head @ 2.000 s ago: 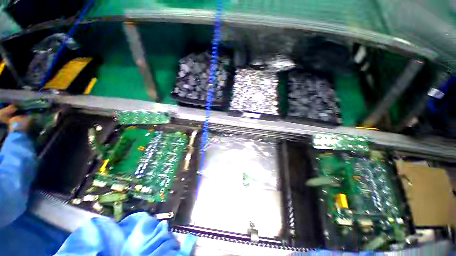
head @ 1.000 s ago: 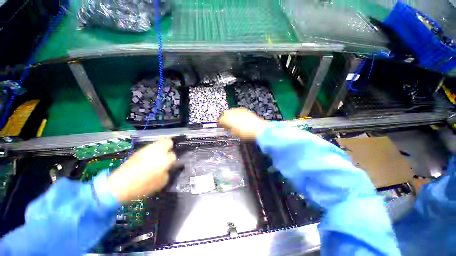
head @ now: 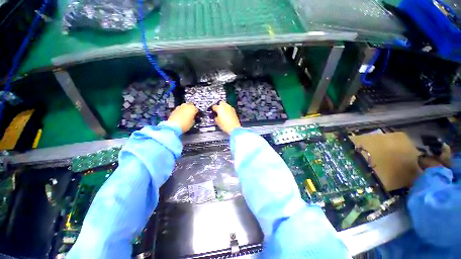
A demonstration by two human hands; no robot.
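Note:
My left hand and my right hand both reach into the front part of the middle bin of small silver-white components. Their fingertips are among the pieces, with dark finger covers visible. Whether they pinch any piece cannot be told. A bin of dark grey blocks stands to the left and another bin of dark grey blocks to the right. Below, a green circuit board lies in its carrier on the right. Another circuit board on the left is partly hidden by my left sleeve.
A crinkled clear bag lies on the metal plate between the boards. A cardboard sheet lies at the right, beside another person's hand. A blue coiled cord hangs over the left bin. A metal rail crosses below the bins.
Both my hands are now at the middle bin; my left hand has come up from over the left board. My right arm has moved left, uncovering the right board. Another person's hand shows at the right.

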